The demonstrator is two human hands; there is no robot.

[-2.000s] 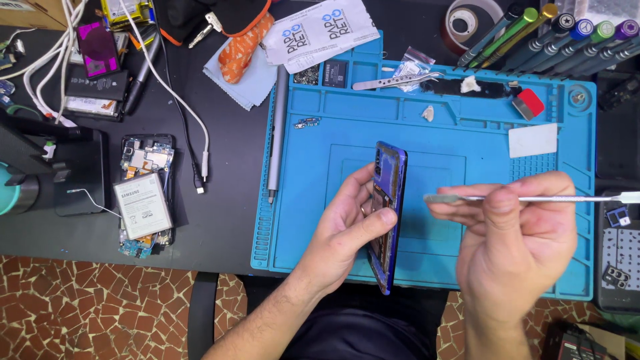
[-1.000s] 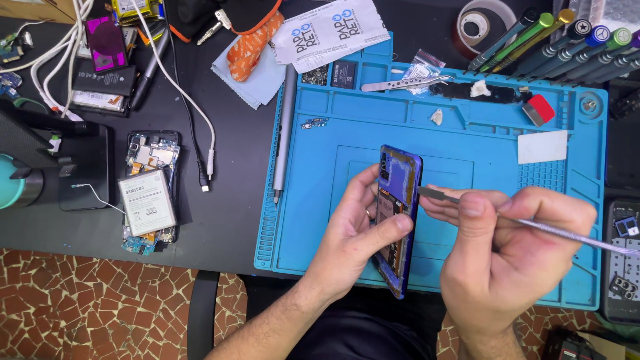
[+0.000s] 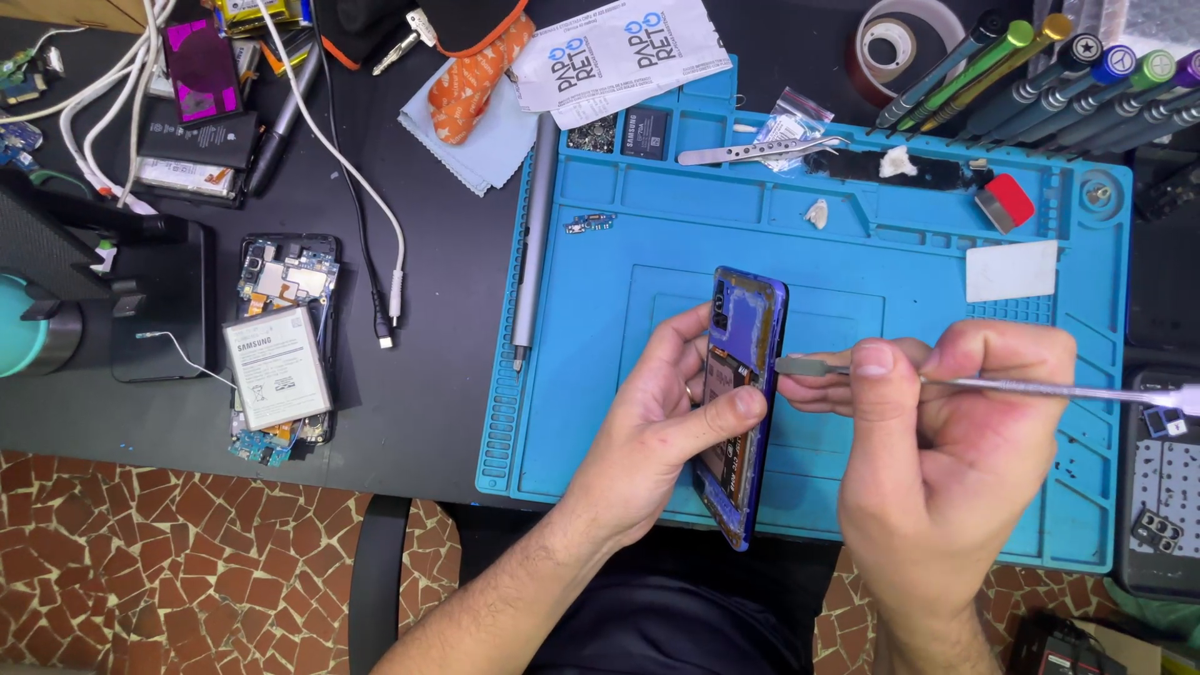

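Note:
My left hand (image 3: pixel 656 427) grips a blue smartphone with its back cover off (image 3: pixel 750 328), tilted on edge above a blue silicone repair mat (image 3: pixel 600 375). Inside the phone the battery and flex cables show, with residue along the frame. In my right hand (image 3: pixel 937 450) is a thin metal spatula tool (image 3: pixel 1022 385). Its flat, greyish blade lies at the phone's right side edge; whether it enters a gap I cannot tell. The thumb and index finger pinch the shaft, and the other fingers extend behind the blade toward the phone.
Metal tweezers (image 3: pixel 750 152), a red-and-silver block (image 3: pixel 1005 203) and a white card (image 3: pixel 1012 270) lie on the mat's upper part. A pen-shaped screwdriver (image 3: pixel 534 253) lies along its left side. An opened phone (image 3: pixel 328 281) with a loose battery (image 3: pixel 278 367) and cables (image 3: pixel 397 262) are farther left.
The spatula's blade has moved from apart from the phone to its side edge. The phone's back has turned more into view since the earliest frame.

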